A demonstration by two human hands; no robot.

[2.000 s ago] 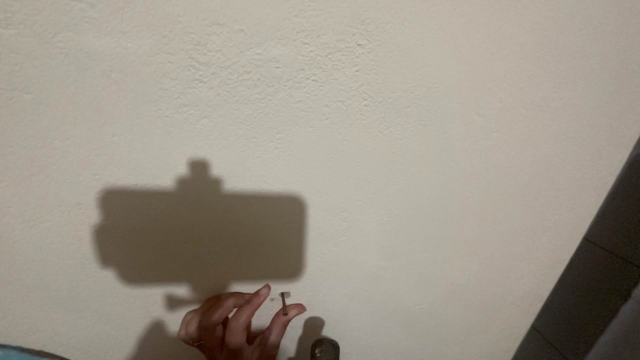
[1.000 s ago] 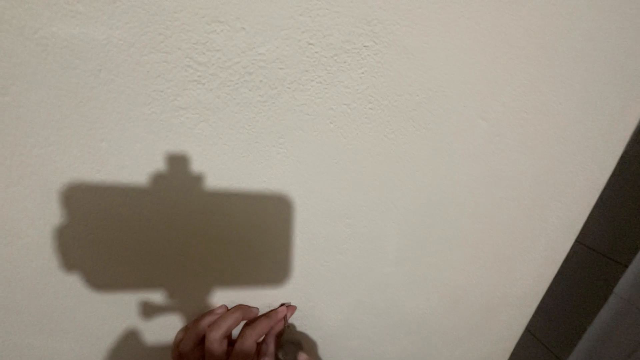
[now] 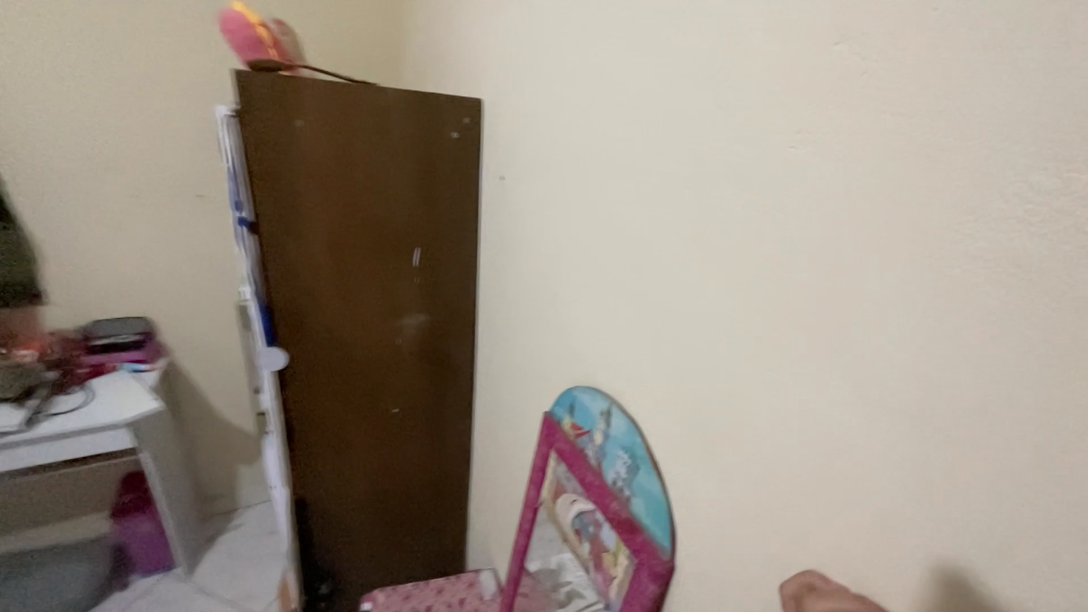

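Only a small part of what appears to be my left hand (image 3: 823,592) shows at the bottom edge, right of centre, in front of the cream wall (image 3: 816,297). Its fingers are mostly cut off by the frame, so whether it holds anything cannot be told. A soft shadow lies on the wall to its right. Left of the hand stands a pink-framed mirror (image 3: 531,510) with a blue arched top bearing cartoon pictures. My right hand is out of view.
A tall brown wooden cabinet (image 3: 374,323) stands by the wall, with a pink item (image 3: 248,36) on top. At left is a white desk (image 3: 76,438) with cables and boxes, and a magenta bin (image 3: 143,531) below. A pink patterned surface (image 3: 438,592) lies beside the mirror.
The view has swung widely, from bare wall to the cabinet, desk and mirror. Two seconds ago my left hand held a small nail or screw at its fingertips; that piece is not visible now.
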